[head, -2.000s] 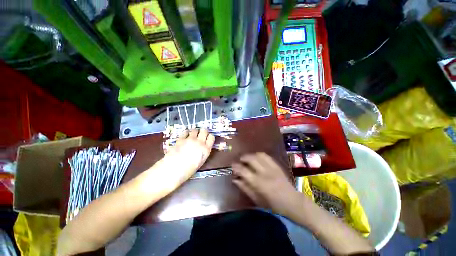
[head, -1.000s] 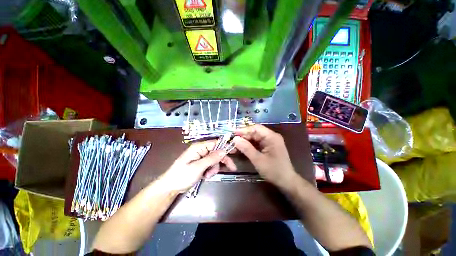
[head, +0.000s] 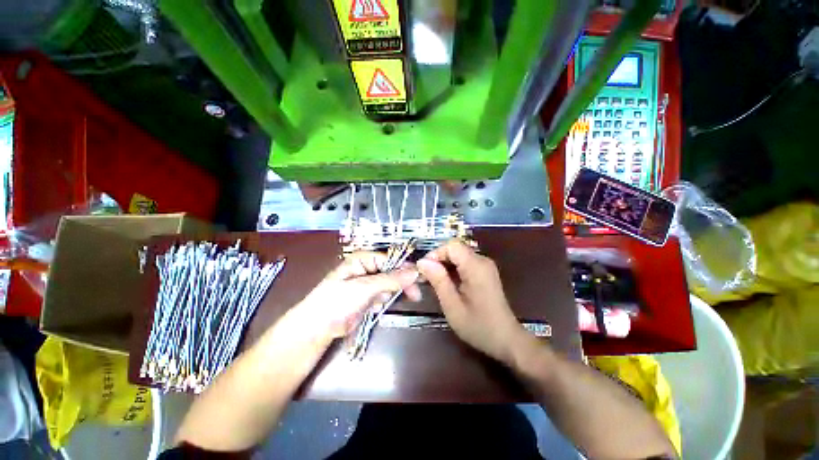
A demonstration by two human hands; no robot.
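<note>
My left hand (head: 356, 292) holds a small bunch of grey cables (head: 366, 334) aslant over the brown board (head: 431, 368). My right hand (head: 462, 286) is beside it, its thumb and forefinger pinched at the bunch near the upper ends; whether they grip a single cable is too small to tell. A crosswise stack of cables (head: 449, 230) lies at the steel plate's edge, just beyond my hands. The silver loading bar (head: 530, 328) lies on the board, partly hidden by my right hand and wrist. A large fanned cable pile (head: 202, 314) lies at the board's left.
The green press block (head: 386, 162) stands over the steel plate (head: 521, 202), with pale leads running under it. A cardboard box (head: 99, 287) is at the left. A smartphone (head: 621, 206) lies by the controller (head: 620, 108). A red tray (head: 660, 314) and white bin (head: 718, 368) are at the right.
Since the first frame, my left hand has left the stack and holds a bunch of cables, and my right hand has joined it. Since the second, the hands have barely moved; the view has shifted slightly.
</note>
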